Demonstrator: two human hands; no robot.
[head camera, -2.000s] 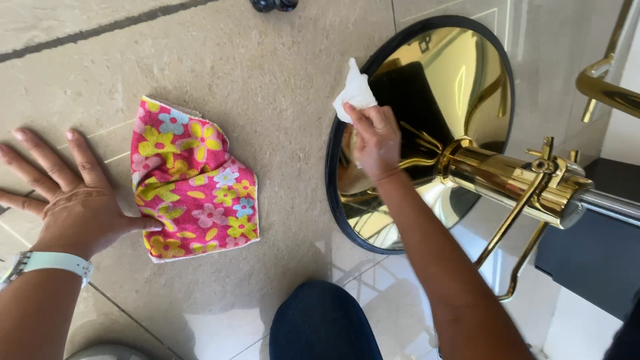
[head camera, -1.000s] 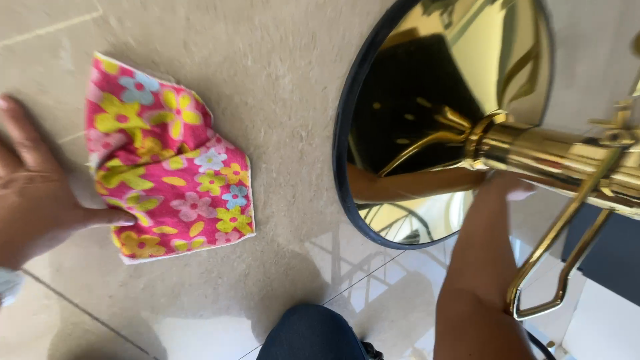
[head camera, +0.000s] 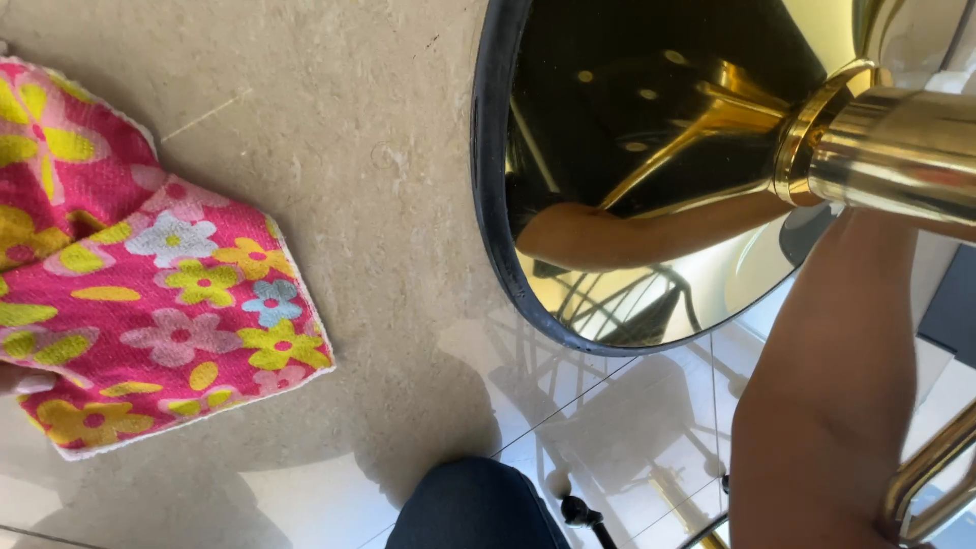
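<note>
Only the thumb tip of my left hand (head camera: 29, 380) shows at the left edge, at the lower left part of a pink flowered cloth (head camera: 179, 335) that lies partly folded on the floor. The rest of that hand is out of frame. My right forearm (head camera: 827, 366) reaches up behind the gold metal column (head camera: 900, 152) of a stool or chair; the column hides the right hand. The round, mirror-like gold base (head camera: 648, 99) has a black rim (head camera: 492, 191) and reflects an arm. A bit of white material (head camera: 949, 80) shows past the column; whether my hand holds it is unclear.
A gold tubular footrest (head camera: 934, 465) is at the lower right. My knee in dark cloth (head camera: 476, 507) is at the bottom, beside a black caster (head camera: 577, 511). A dark flat object (head camera: 953, 301) stands at the right edge, over glossy floor tiles.
My right hand has moved from the base's near rim, where it held a white wipe, to behind the column. The view has moved closer, leaving most of my left hand outside it.
</note>
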